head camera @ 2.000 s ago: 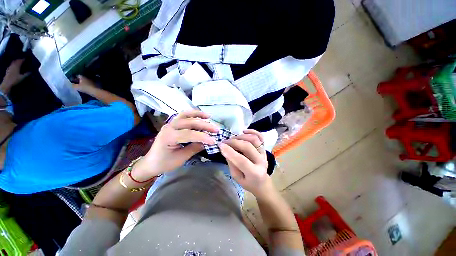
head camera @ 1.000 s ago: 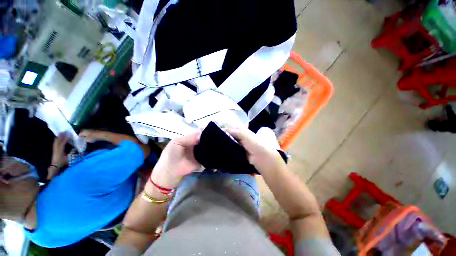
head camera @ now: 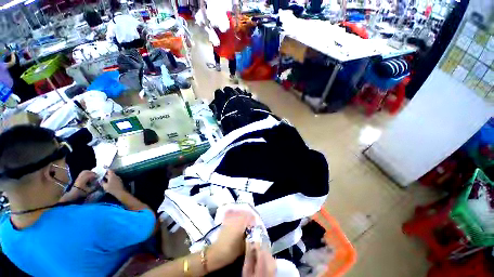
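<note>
A part-sewn black garment with white bands lies heaped in front of me, bulging over an orange basket. My left hand reaches over the white cloth near the bottom centre, its fingers partly hidden and blurred. My right hand is at the bottom edge, partly cut off, with fingertips on a small dark-and-white piece. Both hands are close together. Whether my left fingers also grip that piece is not clear.
A person in blue sits at the left by a sewing machine on a green-edged table. The orange basket is at lower right. A white panel, red stools and a green basket stand at the right. People and worktables are farther back.
The view has tilted up, showing the workshop, and my hands now sit at the lower edge. The black panel held between my hands one second ago no longer shows there.
</note>
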